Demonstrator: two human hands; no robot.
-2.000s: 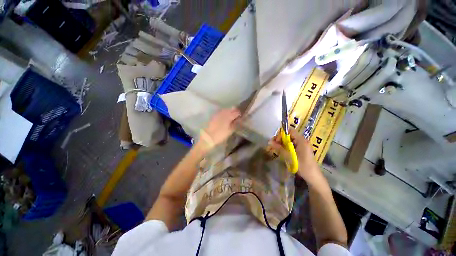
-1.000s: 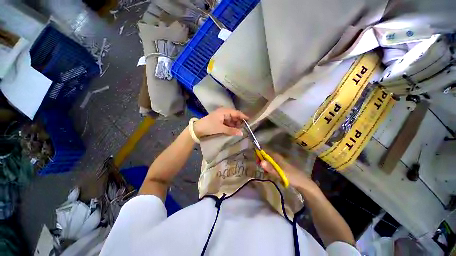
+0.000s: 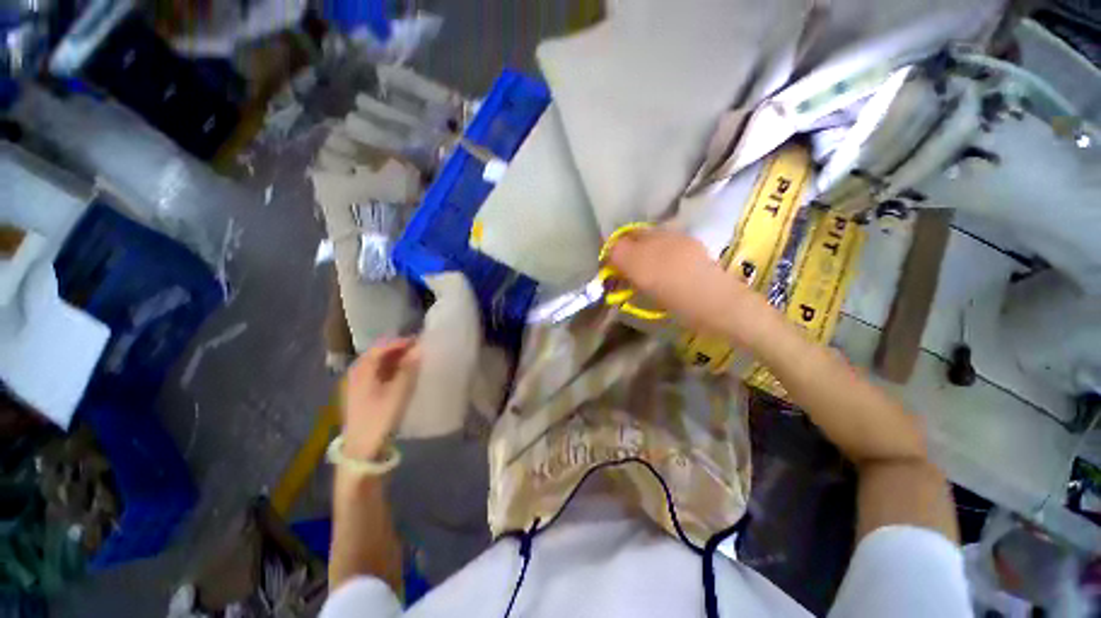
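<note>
My left hand [image 3: 384, 384] is at the left of my lap, holding a small beige panel [image 3: 444, 362] by its left edge; the panel hangs beside the blue crate. My right hand [image 3: 646, 268] holds yellow-handled scissors [image 3: 582, 298] by the loops. Their silver blades point left toward the small panel, apart from it, and look blurred. Large beige panels [image 3: 652, 109] lie from the blue crate across to the machine, above my right hand.
A blue crate [image 3: 417, 237] stands at the left beside a tied beige bundle [image 3: 362, 290]. The sewing machine [image 3: 966, 133] is upper right. Yellow PIT tape [image 3: 827, 272] and a brown strip [image 3: 914, 296] lie on its table. Another blue crate [image 3: 145, 290] is far left.
My left hand has moved left and down with a small beige panel, now separate from the large panels. My right hand has moved up with the scissors, whose blades now point left.
</note>
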